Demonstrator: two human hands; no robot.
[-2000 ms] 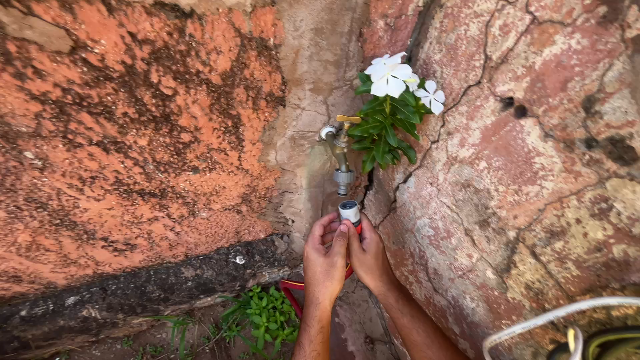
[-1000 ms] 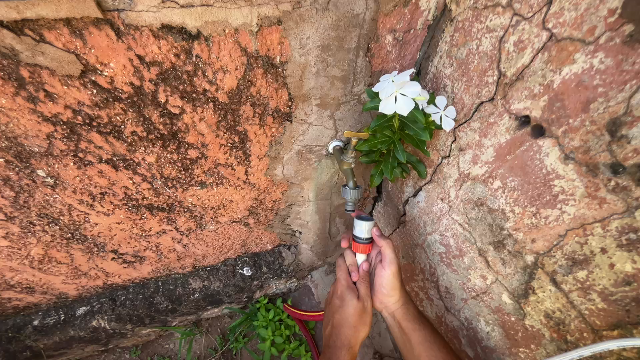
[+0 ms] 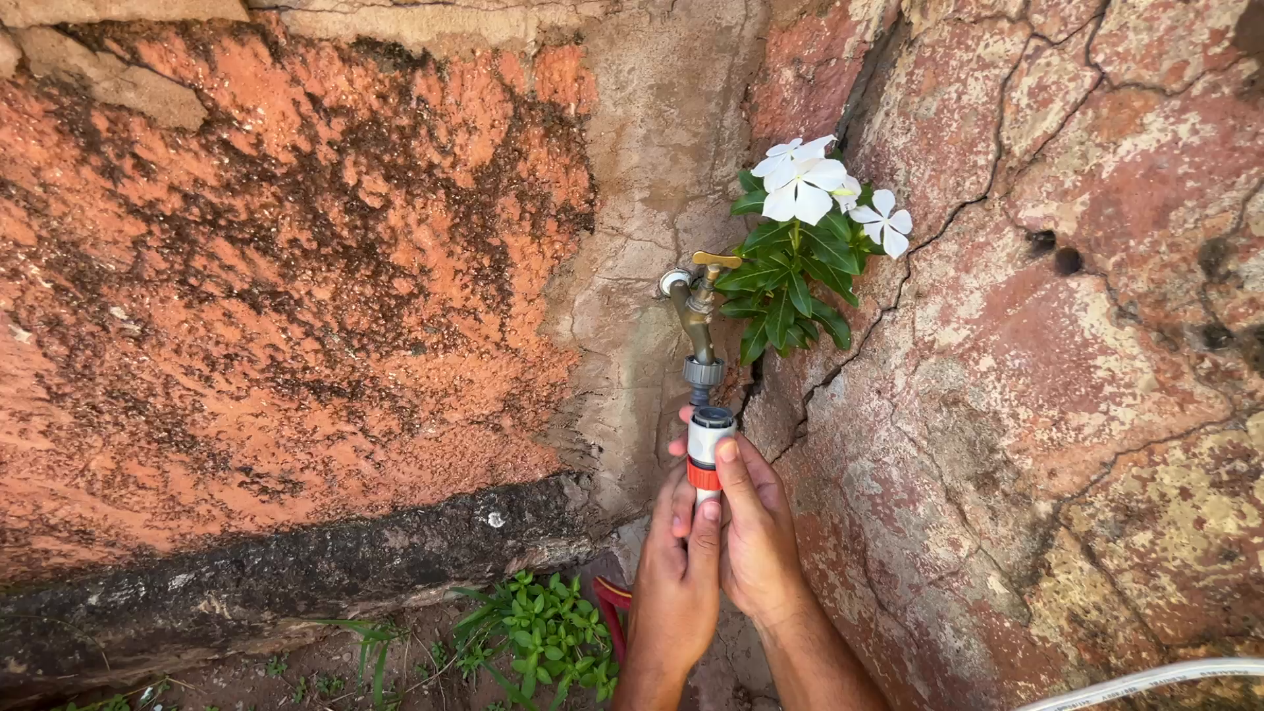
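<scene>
A white, grey and orange hose connector [image 3: 709, 444] points upward between my two hands. My left hand [image 3: 683, 563] grips its lower end, and my right hand [image 3: 758, 528] has its thumb on the white and orange body, fingers behind it. Just above the connector's open top is the grey tap adapter [image 3: 703, 373], fitted on the outlet of a brass tap [image 3: 694, 314] with a yellow lever; whether the two touch cannot be told. A red hose [image 3: 612, 607] with a yellow stripe shows left of my left wrist, its link to the connector hidden by my hands.
White periwinkle flowers [image 3: 802, 183] with green leaves grow from the wall corner right beside the tap. A cracked wall [image 3: 987, 395] rises on the right, an orange rough wall [image 3: 296, 296] on the left. Low green plants [image 3: 548, 632] grow at the base. A clear hose [image 3: 1155, 676] curves at bottom right.
Two seconds ago my hands held the connector lower, clear of the tap adapter, with its orange ring not visible. The connector has come up close to the adapter, and its orange ring now shows.
</scene>
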